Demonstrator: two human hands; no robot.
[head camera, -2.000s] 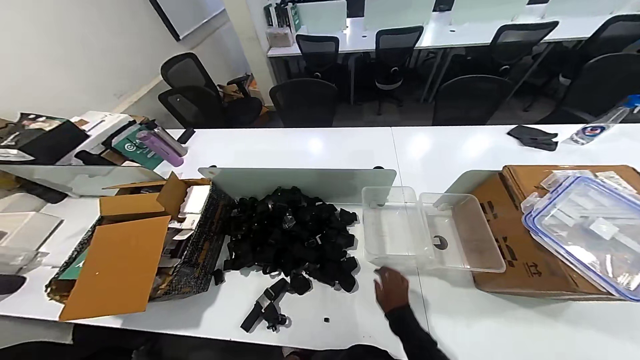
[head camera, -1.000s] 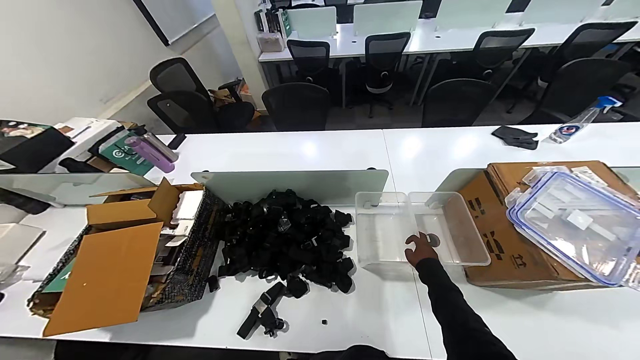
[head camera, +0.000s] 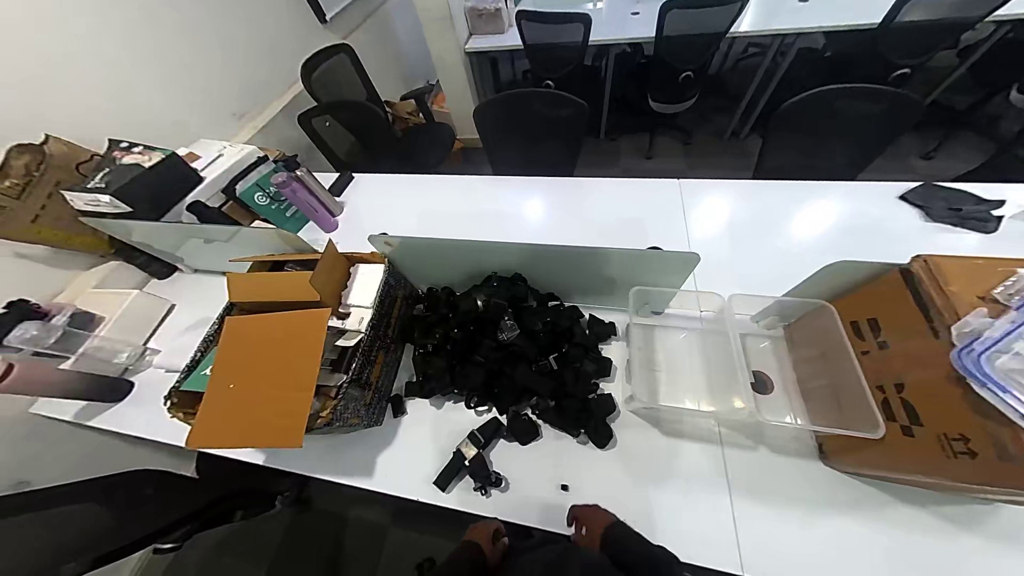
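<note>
My right hand (head camera: 590, 526) rests at the near edge of the white table, fingers curled, with nothing visible in it. Left of it, at the same edge, is my left hand (head camera: 488, 539), partly curled and seen from above; whether it holds anything cannot be told. A tiny black piece (head camera: 565, 487) lies just beyond my right hand. Farther left lies a black strap with a buckle (head camera: 470, 452). Behind these is a heap of black strap-like items (head camera: 512, 352). Two clear plastic bins (head camera: 680, 352) (head camera: 832, 368) stand side by side to the right of the heap, a round dark thing (head camera: 762, 382) showing at the right one.
An open cardboard box (head camera: 256, 376) full of items stands left of the heap. A large cardboard box (head camera: 920, 384) with clear lids (head camera: 996, 360) on top stands at the right. A low glass divider (head camera: 536, 268) runs behind the heap. A purple bottle (head camera: 306, 202) lies at the back left.
My right hand has moved from the right clear bin back to the near table edge. My left hand has come into view. The view has shifted toward the left.
</note>
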